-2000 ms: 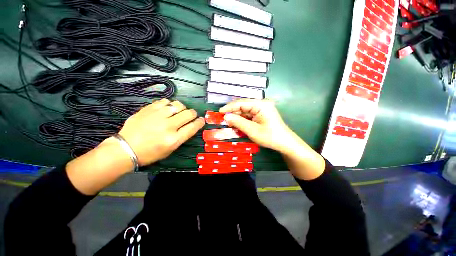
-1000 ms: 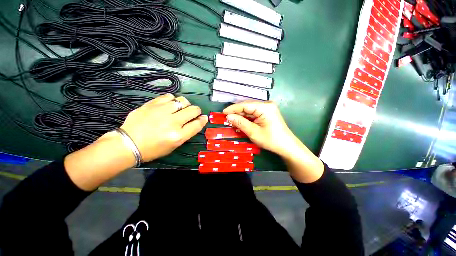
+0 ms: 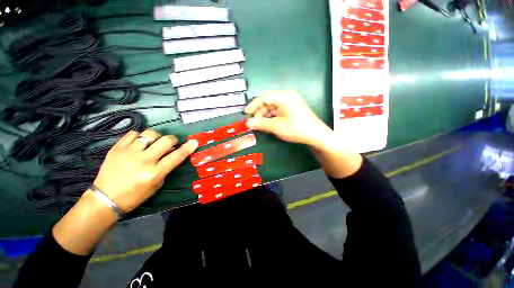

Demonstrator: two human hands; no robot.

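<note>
A red adhesive pad point(image 3: 220, 133) lies on the nearest module of the column, below the grey-white faces. My left hand point(image 3: 137, 170) has its fingertips on the pad's left end. My right hand point(image 3: 288, 119) pinches the pad's right end between thumb and finger. Several red-faced modules point(image 3: 228, 184) lie below it near the table edge. Several cabled modules point(image 3: 211, 88) with bare grey-white faces lie above it in a column. The face under the pad is hidden.
Coiled black cables point(image 3: 67, 84) are heaped on the left of the green table point(image 3: 287, 50). A white release sheet point(image 3: 366, 132) with rows of red pads lies on the right. Dark cables and a red-faced piece point(image 3: 407, 4) show at the top right. The table edge runs below my hands.
The view has turned and shifted, so modules and sheet appear further left and tilted. My hands are further apart, and the red pad now shows along its length between them.
</note>
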